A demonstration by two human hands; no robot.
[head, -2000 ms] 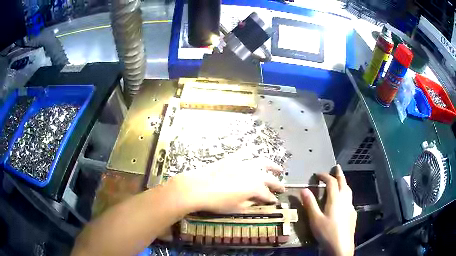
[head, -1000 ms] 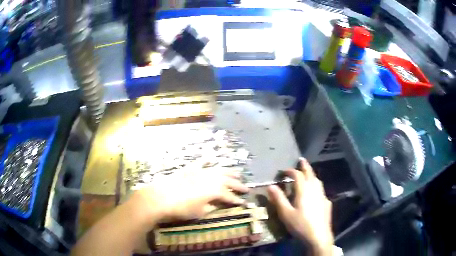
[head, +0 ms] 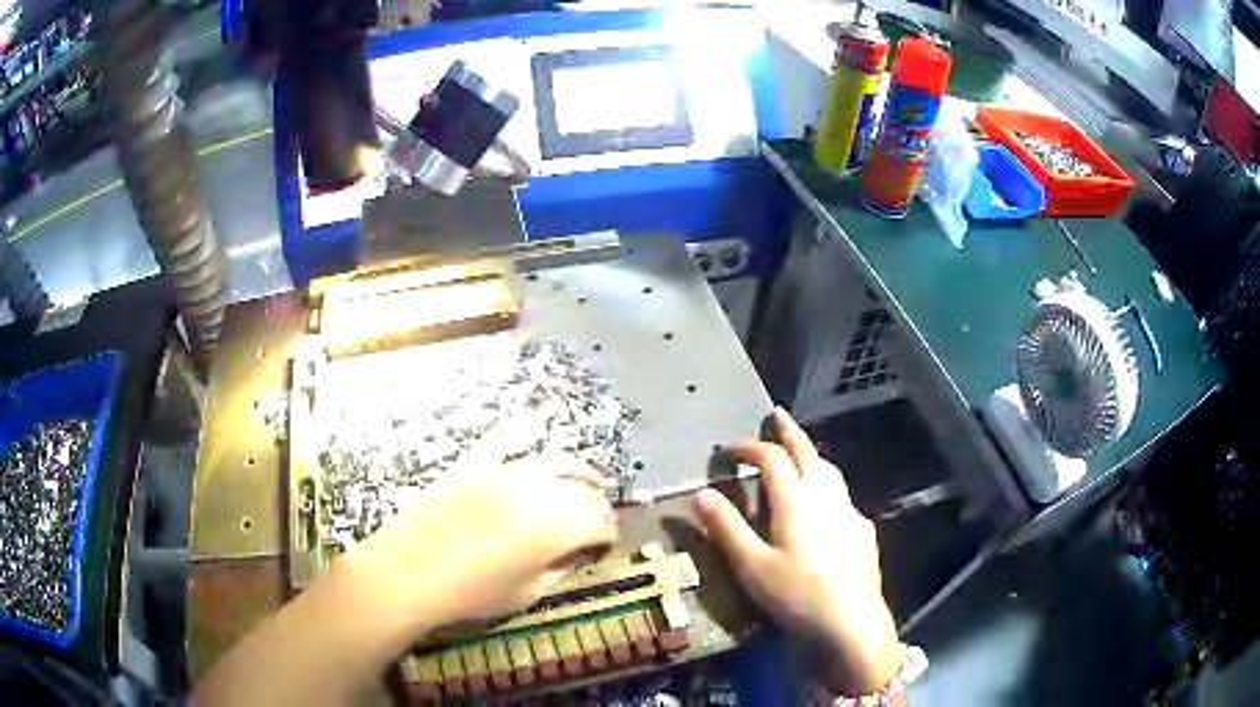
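Small silvery metal parts [head: 456,414] lie heaped on the flat metal plate [head: 650,325]. A slotted fixture [head: 539,649] with red-brown and tan blocks and a thin green strip lies at the plate's near edge. My left hand [head: 518,532] is over the near side of the heap, just behind the fixture; its fingertips are curled down, and whether they hold a part cannot be told. My right hand [head: 802,546] is right of the fixture, thumb and fingers apart near the plate's edge, with nothing visible in it. A second brass-coloured fixture [head: 415,311] lies at the plate's far end.
A blue bin of parts [head: 90,511] is at left. A grey hose [head: 159,180] hangs beside the black laser head [head: 325,111]. The green side bench [head: 912,290] at right holds a white fan [head: 1071,373], spray cans [head: 905,131], a red bin [head: 1092,200] and a blue bin [head: 1016,194].
The view has swung right, so the plate and fixtures sit further left in the picture. The fixture looks more tilted. My left hand stays behind the fixture, and my right hand stays at its right.
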